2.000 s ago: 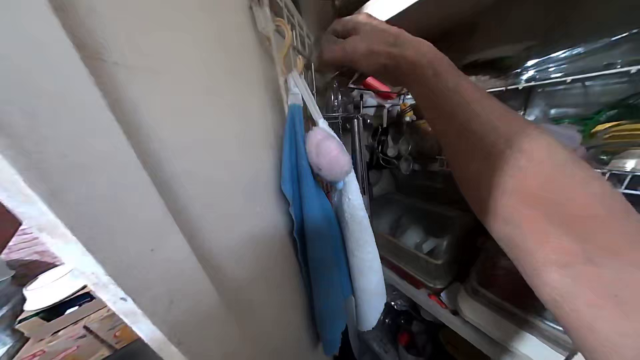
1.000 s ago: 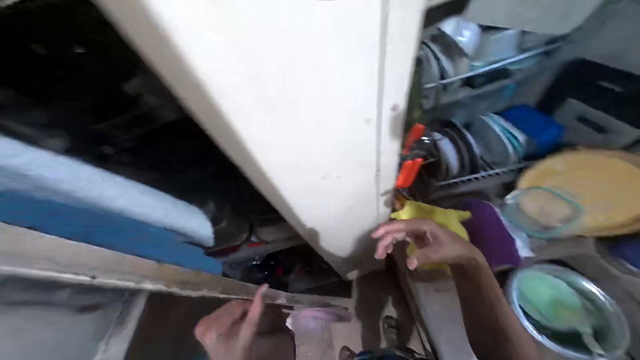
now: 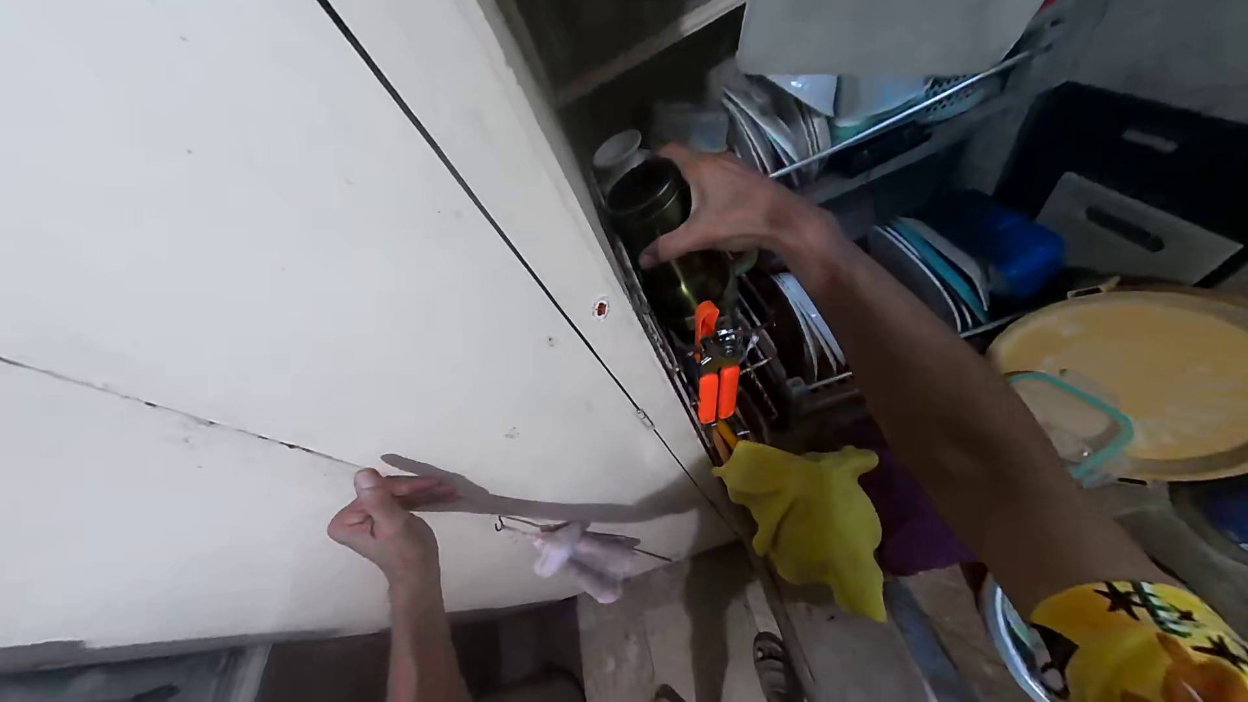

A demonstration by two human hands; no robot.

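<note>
My right hand (image 3: 717, 205) is around a dark green glass jar or tumbler (image 3: 648, 200) at the end of the dish rack, thumb on its near side. Beside it stands a clear container with a pale lid (image 3: 618, 151). Below the jar hangs an orange-handled can opener (image 3: 717, 370), and under that a yellow cloth (image 3: 814, 517). My left hand (image 3: 385, 522) is at the white panel (image 3: 292, 292), fingertips together by a thin line along it; whether it pinches something is unclear. A pinkish-white bundle (image 3: 585, 561) hangs near a small hook to its right.
A wire dish rack (image 3: 907, 122) holds plates and bowls. At the right are a blue container (image 3: 1019, 249), a large round yellow tray (image 3: 1150, 380), a teal-rimmed lid (image 3: 1116, 429) and a metal basin (image 3: 1004, 624). A purple cloth (image 3: 912, 526) hangs behind the yellow one.
My right hand has moved from near the yellow cloth up to the green jar. My left hand, its index finger extended a second ago, now has its fingertips together at the panel. The view has shifted strongly.
</note>
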